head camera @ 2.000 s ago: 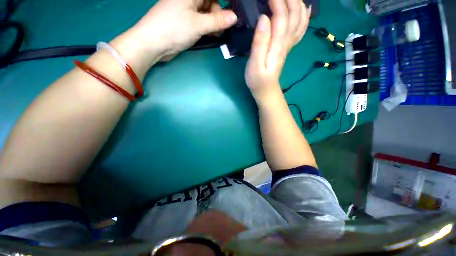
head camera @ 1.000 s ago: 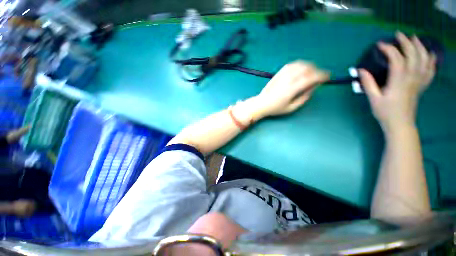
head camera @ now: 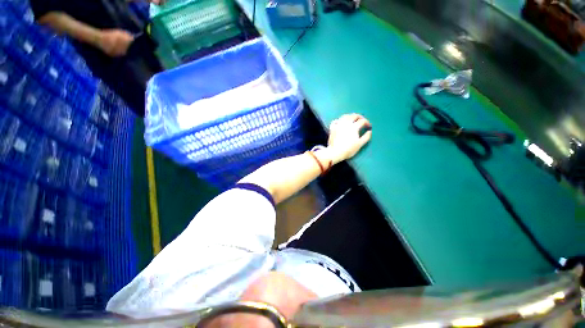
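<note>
A thick black power cord (head camera: 503, 204) lies on the green-matted bench. Its looped, tied part is at the right, with a crinkled clear plastic bag (head camera: 457, 83) at its far end. The cord runs down to a small white tag (head camera: 563, 261) at the right edge, beside a dark shape cut off by the edge. My left hand (head camera: 349, 136) is over the bench's near edge, away from the cord, with curled fingers. A small dark patch shows between the fingers, and I cannot tell if it is an object or shadow. My right hand is out of view.
A lined blue crate (head camera: 221, 109) with white contents stands left of the bench, on another blue crate. A green crate (head camera: 195, 29) is beyond it, beside another person's hand (head camera: 115, 41). Stacked blue crates (head camera: 51, 211) fill the left. A blue-grey box (head camera: 290, 13) sits at the far bench end.
The view has swung left. My left hand has let go of the cord and moved to the bench's near edge. My right hand, earlier on the black adapter, has left the picture.
</note>
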